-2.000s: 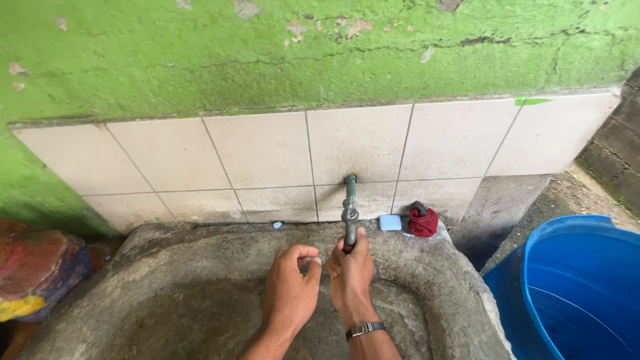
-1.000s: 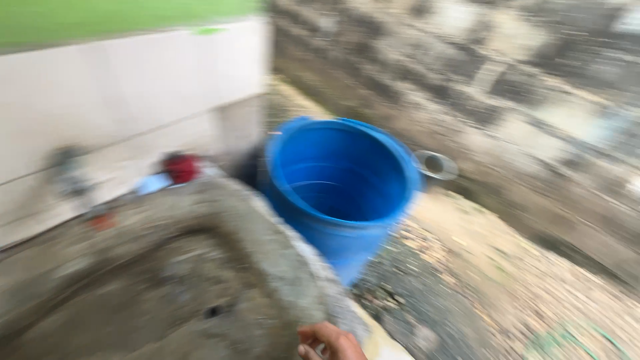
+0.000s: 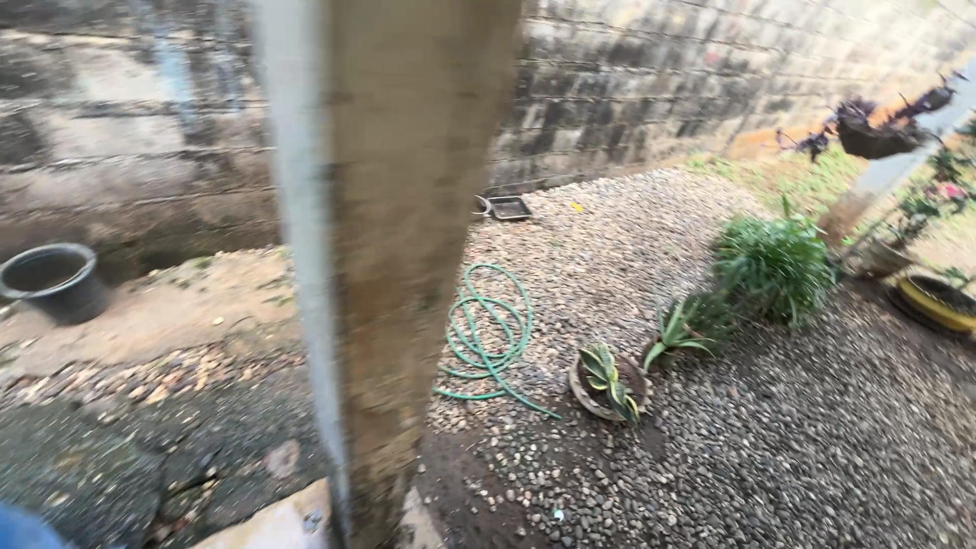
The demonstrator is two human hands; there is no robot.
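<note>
Neither my left hand nor my right hand shows in this view. A coiled green garden hose (image 3: 488,335) lies on the pebbles just right of a post. Beside the hose's loose end is a round pot (image 3: 583,393) with a variegated snake plant (image 3: 606,377). At the bottom left corner a blurred bit of blue plastic (image 3: 27,530) shows.
A thick post (image 3: 404,229) stands close in front, left of centre. A dark plastic pot (image 3: 57,286) is by the block wall (image 3: 602,99). Further off are a black tray (image 3: 508,208), a grassy plant (image 3: 774,267), a hanging planter (image 3: 877,133) and a yellow-rimmed planter (image 3: 934,301).
The view has swung far right, away from the stone basin and tap to the pebbled yard. Both hands were at the tap two seconds ago; now neither shows.
</note>
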